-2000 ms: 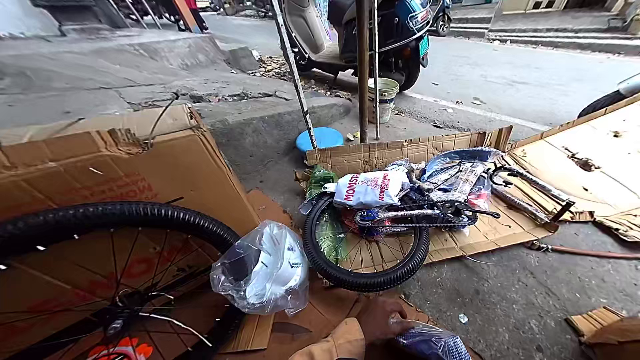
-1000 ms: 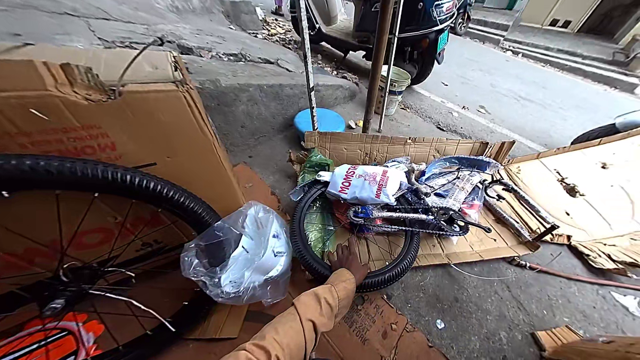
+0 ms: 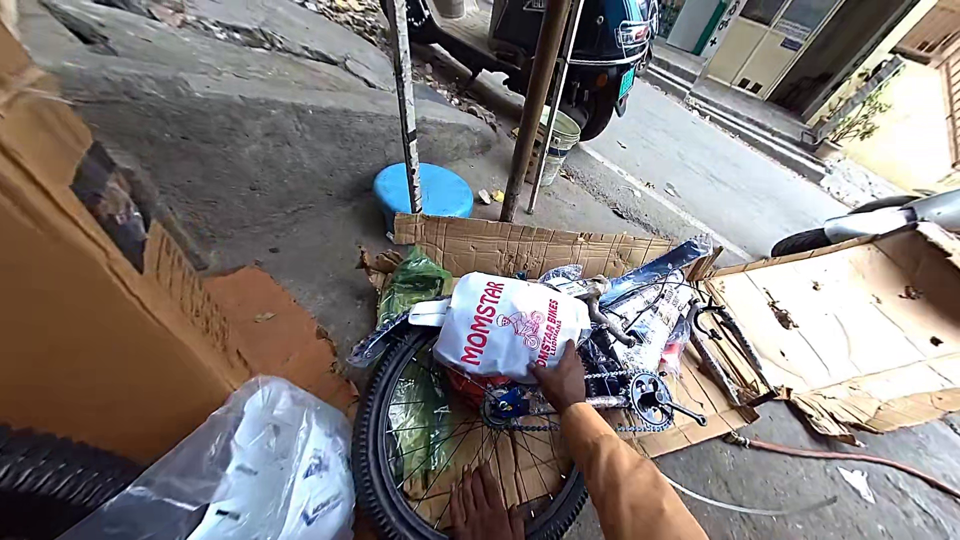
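Observation:
My right hand [image 3: 561,379] is at the lower right edge of a white bag [image 3: 480,330] with red print, its fingertips on the bag; whether they grip it is unclear. The bag lies over the upper part of a bicycle wheel [image 3: 375,450] with a knobby black tyre. Lower down, my left hand [image 3: 484,506] is spread over the wheel's spokes near the tyre, holding nothing visible. Beside my right hand are the bicycle chain and crankset [image 3: 651,399]. The partly wrapped bicycle frame parts [image 3: 652,315] lie right of the bag, and green plastic film [image 3: 412,285] shows at its left.
Flattened cardboard [image 3: 480,244] lies beneath the bicycle parts. A clear plastic bag of white items [image 3: 277,465] and a cardboard box [image 3: 97,300] stand left. Beyond are a blue round stool [image 3: 431,191], upright poles [image 3: 536,112], a bucket [image 3: 559,142] and a parked scooter [image 3: 600,45]. A hose [image 3: 847,454] runs right.
One second ago a single hand was in view at the wheel; now both hands show, one at the white bag and one low on the wheel. The view has moved closer to the bicycle.

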